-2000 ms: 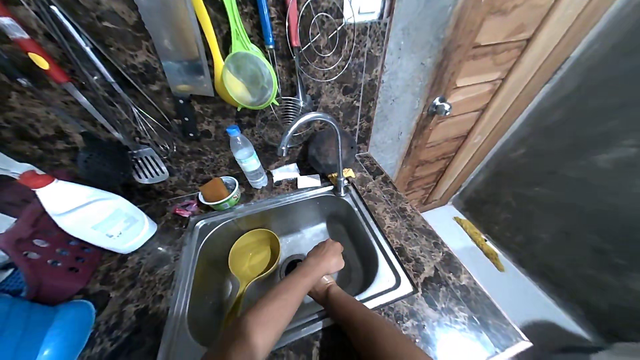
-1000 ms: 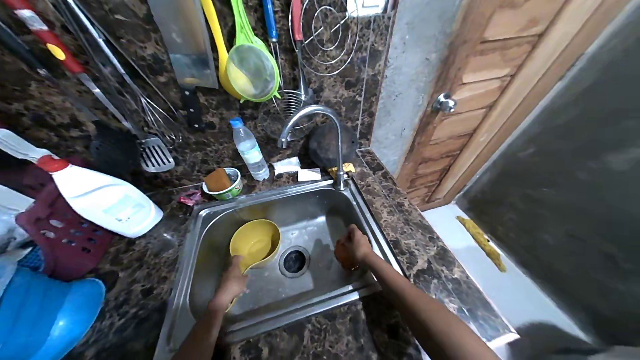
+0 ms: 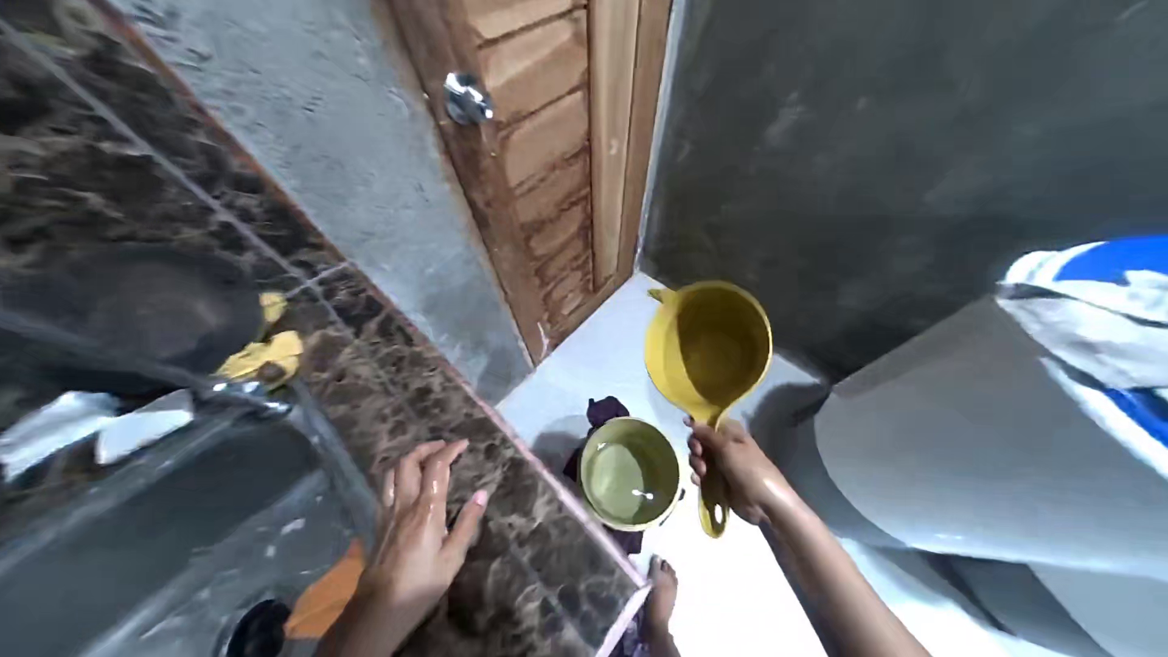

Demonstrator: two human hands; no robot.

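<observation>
My right hand [image 3: 737, 470] grips the handle of a yellow plastic dipper [image 3: 710, 351], held above the floor with its hollow side facing the camera. Below and left of the dipper, a round green container [image 3: 630, 474] stands on the floor beside the counter; liquid appears to be in it. My left hand [image 3: 424, 525] is over the marble-patterned counter edge with its fingers spread, holding nothing. Just left of that wrist, an orange sponge or cloth [image 3: 328, 593] lies in the steel sink [image 3: 210, 538], next to the dark drain [image 3: 257, 630].
The faucet base [image 3: 246, 394] stands at the sink's rim, with a yellow cloth [image 3: 269, 358] behind it. A wooden door [image 3: 538, 137] stands beyond the counter. At right is a large grey rounded container [image 3: 931, 438] with a blue and white item [image 3: 1113, 310]. My foot [image 3: 662, 593] shows below.
The view has swung far to the right. The yellow dipper has come out of the sink and is now over the floor in my right hand. My left hand has let go of it.
</observation>
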